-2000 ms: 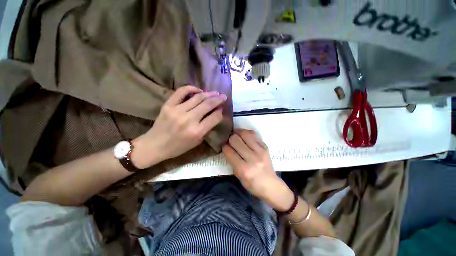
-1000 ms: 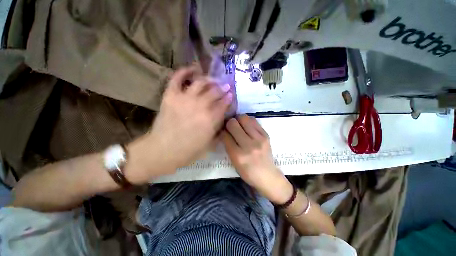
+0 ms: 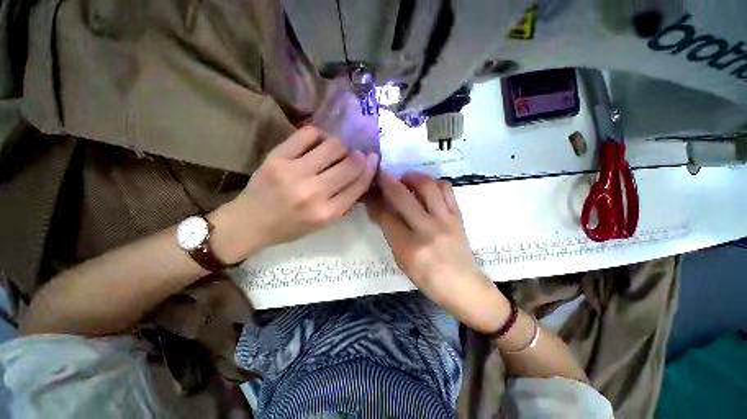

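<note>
The brown garment panel (image 3: 176, 90) covers the left of the table, and its edge runs under the lit presser foot (image 3: 368, 100). My left hand (image 3: 307, 184) has its fingertips on the fabric edge just in front of the foot, pinching it. My right hand (image 3: 422, 221) pinches the same edge at its near corner, close beside my left fingertips. The fabric under my right fingertips is mostly hidden. The needle tip is lost in the bright light.
The white machine head (image 3: 573, 41) spans the top. A phone (image 3: 541, 96) lies right of the needle, then red-handled shears (image 3: 610, 188) and a small brown piece (image 3: 577, 143). A printed ruler (image 3: 524, 250) runs along the front edge. More brown fabric (image 3: 590, 327) hangs at right.
The fabric edge has fed away under the foot, so less lies in front of it. My left hand moved up, then settled on the edge again. My right hand still pinches the near corner.
</note>
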